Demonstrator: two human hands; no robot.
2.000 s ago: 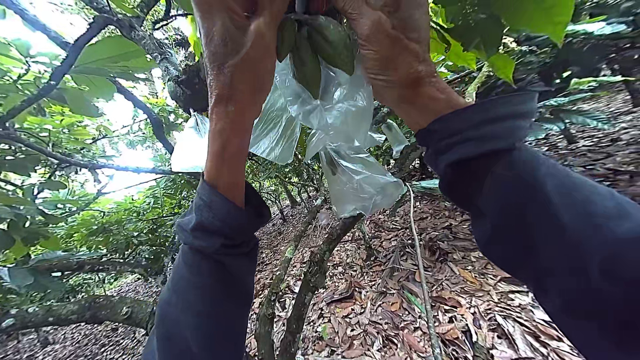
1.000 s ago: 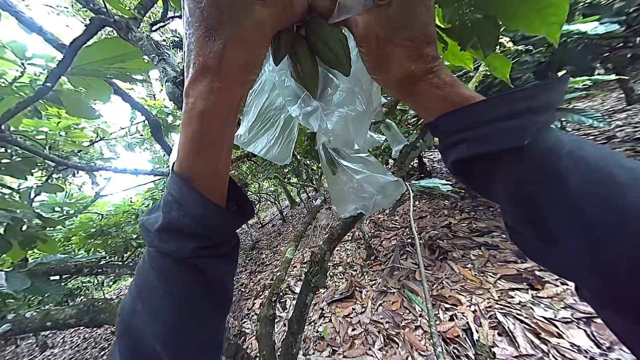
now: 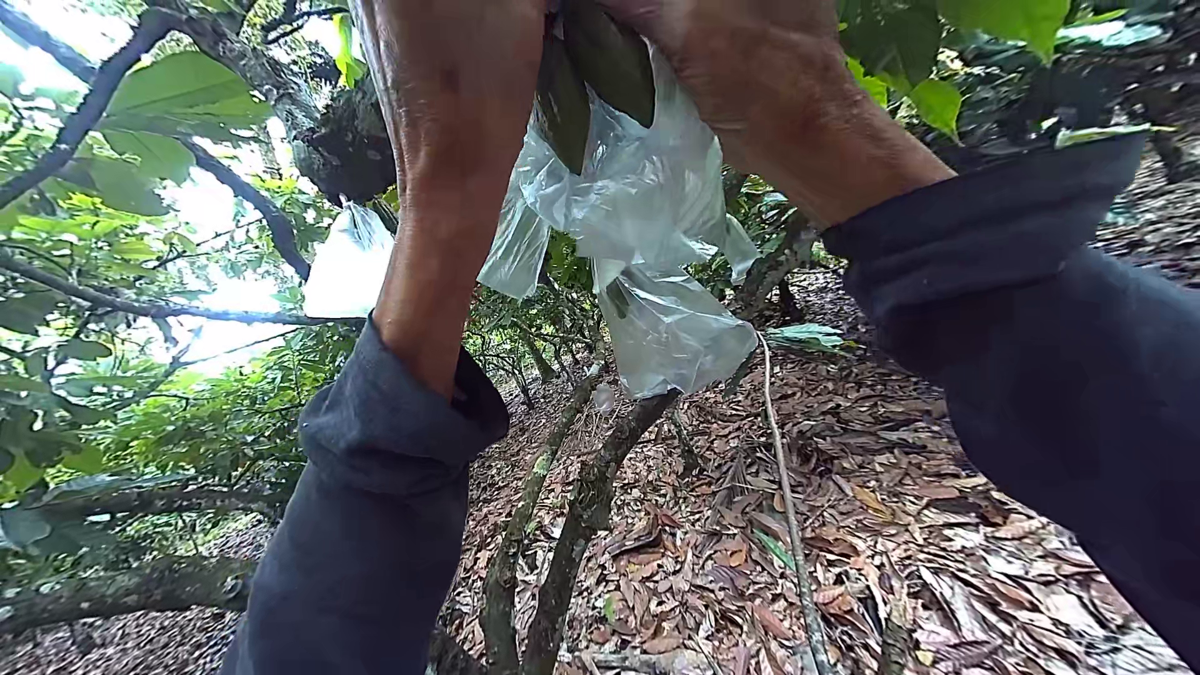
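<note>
Both hands reach up to the top edge of the head view, and their fingers are cut off by it. My left hand [image 3: 459, 84] is beside dark green cacao pods [image 3: 564, 108] that hang between the wrists. My right hand [image 3: 741, 66] is on the other side, close against the pods. What the fingers touch or hold is hidden. Clear plastic bags [image 3: 637, 197] hang just behind the pods, and a lower one [image 3: 680, 328] hangs in front of a thin trunk.
A mossy branch [image 3: 281, 84] and another pale plastic bag [image 3: 349, 262] are at the left. Thin trunks [image 3: 586, 497] rise below the bags. A thin stick [image 3: 787, 487] stands at the right, over ground covered with dry leaves [image 3: 900, 562]. Green leaves hang at the top right.
The view has shifted slightly. Both hands stay raised around the pods, and less of the fingers shows now than two seconds ago.
</note>
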